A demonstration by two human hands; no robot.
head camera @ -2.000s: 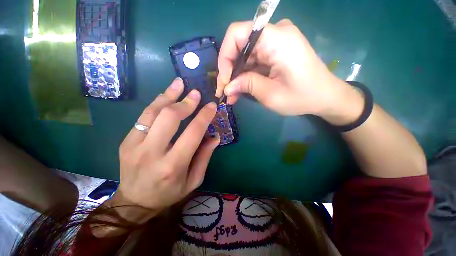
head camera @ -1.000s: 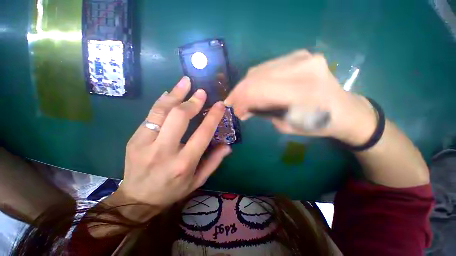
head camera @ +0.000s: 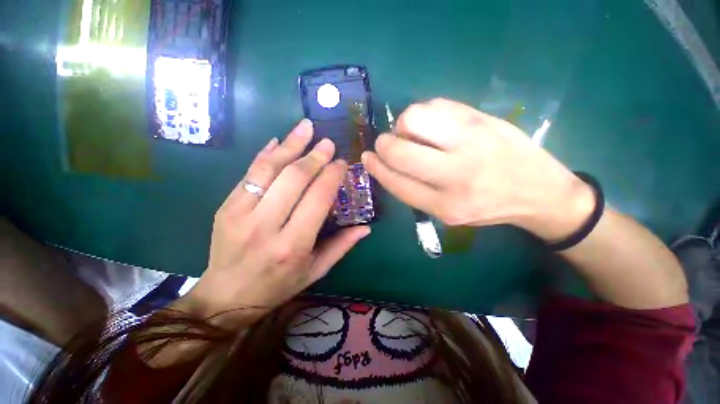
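A dark phone housing [head camera: 331, 126] lies on the green tabletop, with a white round spot near its far end and a shiny patterned board [head camera: 357, 197] at its near end. My left hand [head camera: 272, 213] lies over its left side, fingertips on the housing and thumb at the near end, holding it. My right hand [head camera: 474, 166] is at the housing's right edge, fingertips near the board's far end. A slim tool [head camera: 427, 235] is in my right hand; its thin tip shows beyond the fingers and its pale end points towards me. Small amber tape shows in the housing.
Another dark phone housing [head camera: 183, 99] with a glaring board lies at the left, beside a wide yellow-green film [head camera: 103, 130]. A yellow piece [head camera: 458, 237] lies partly behind my right hand. Another person's arm [head camera: 47, 284] is at the lower left.
My right hand has turned; the tool's pale end has swung from pointing away to pointing towards me. The phone and my left hand sit slightly further right in view, along with the left-side items.
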